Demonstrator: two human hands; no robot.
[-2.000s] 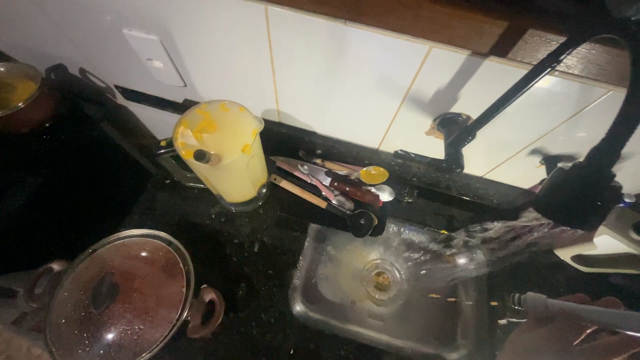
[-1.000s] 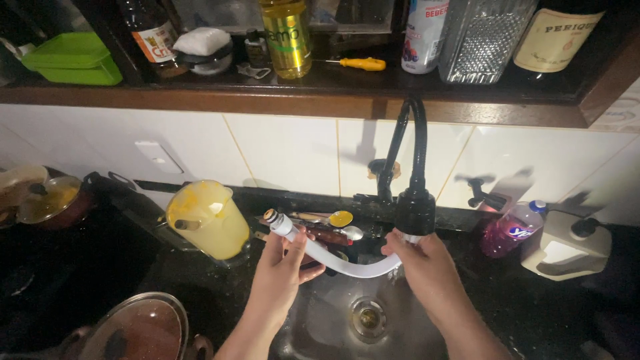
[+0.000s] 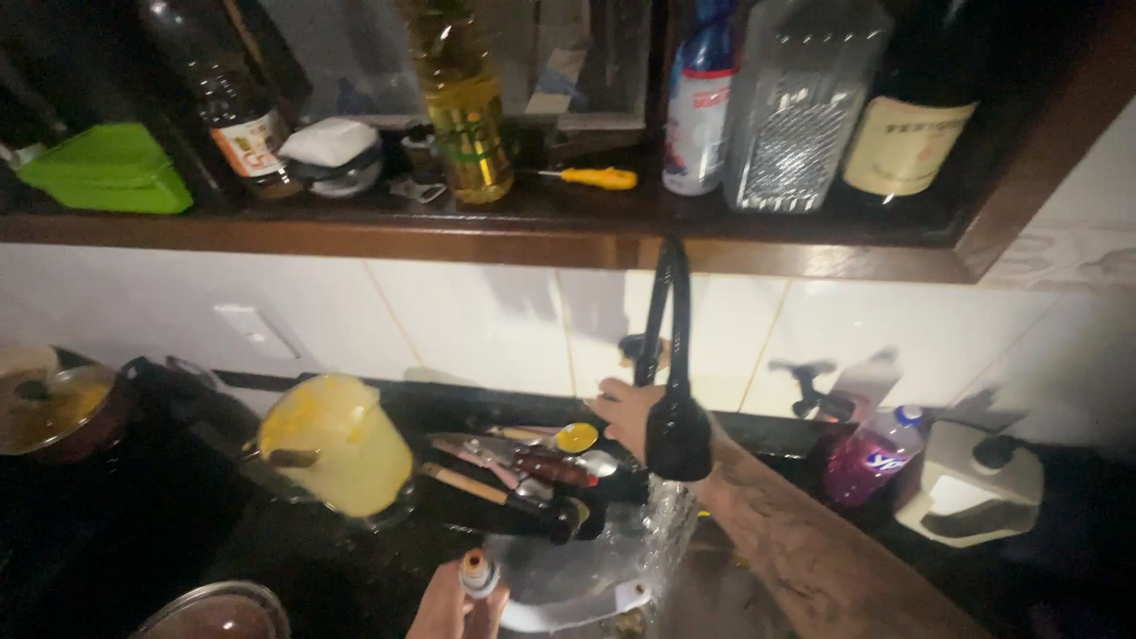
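My left hand point(image 3: 457, 603) grips the end fitting of a white hose point(image 3: 564, 612) at the near left of the metal sink. My right hand point(image 3: 632, 417) reaches behind the spout of the black faucet point(image 3: 679, 435), at its base; part of the hand is hidden, so its grip cannot be told. Water runs from the spout into the sink point(image 3: 568, 559). The hose's other end lies low in the basin beside the stream. Left of my right hand, knives, spoons and a wooden-handled utensil point(image 3: 470, 484) lie on the dark counter.
A yellow-stained pitcher point(image 3: 342, 444) stands left of the utensils. Pots point(image 3: 67, 417) are at the far left, a lidded pan point(image 3: 217, 612) at lower left. A purple bottle point(image 3: 874, 457) and white jug point(image 3: 972, 484) stand right. A wooden shelf point(image 3: 532, 235) with bottles overhangs the wall.
One second ago both hands held the hose above the sink. My right hand has since let go of it and moved up to the faucet. Water now falls from the spout.
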